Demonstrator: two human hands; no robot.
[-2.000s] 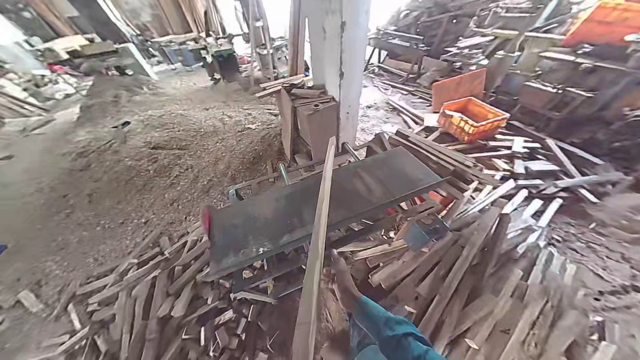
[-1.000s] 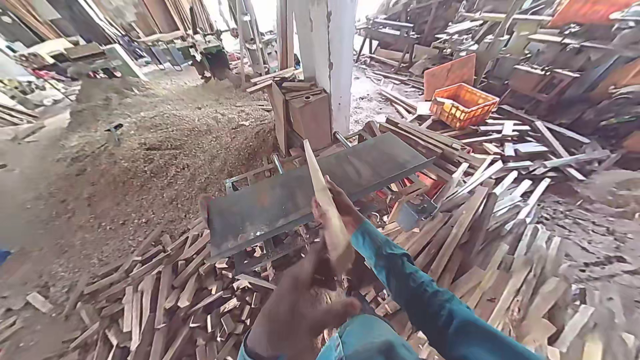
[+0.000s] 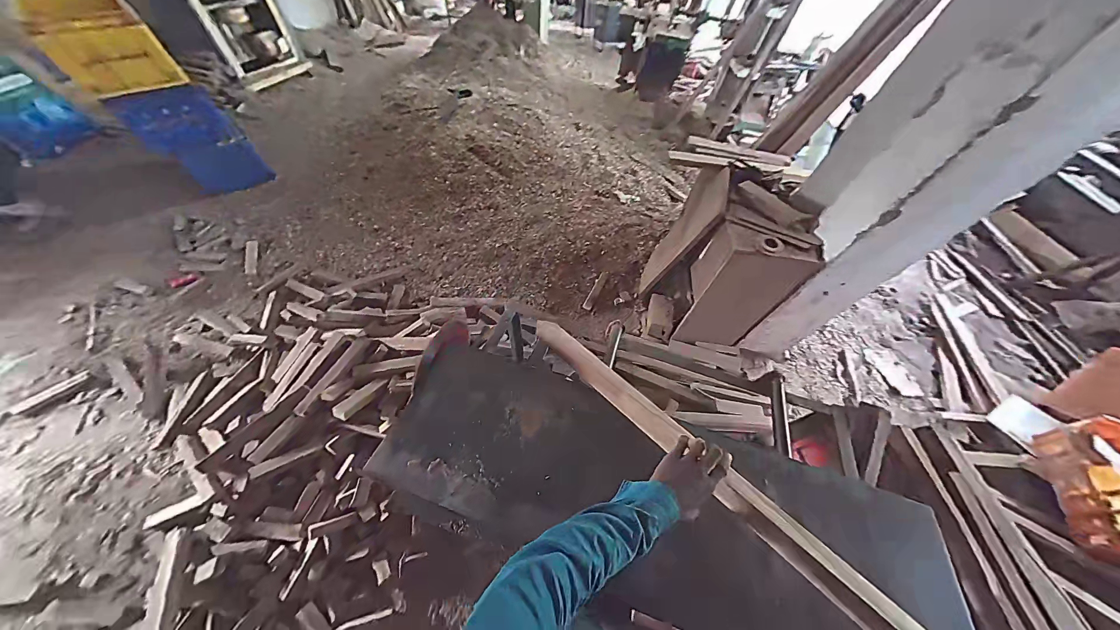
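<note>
My left hand (image 3: 693,477), in a teal sleeve, is closed around a long wooden strip (image 3: 621,398). Its fingers curl over the far edge of the wood. The strip slants from the upper left to the lower right above a dark flat metal table (image 3: 507,437), and its lower end runs out of the frame. Whether the wood touches the tabletop is hard to tell. My right hand is out of sight. Metal rods (image 3: 779,416) stick out along the table's far edge.
Cut wood offcuts (image 3: 297,376) lie heaped left of the table. Behind it is a mound of wood shavings (image 3: 499,184). A wooden box (image 3: 744,280) stands against a pale pillar (image 3: 945,140). Long strips and an orange crate (image 3: 1081,481) are at right, blue containers (image 3: 197,136) at upper left.
The view has swung left and tilted. A second ago both hands were near a wooden strip; now only my left hand shows, gripping a strip over the table.
</note>
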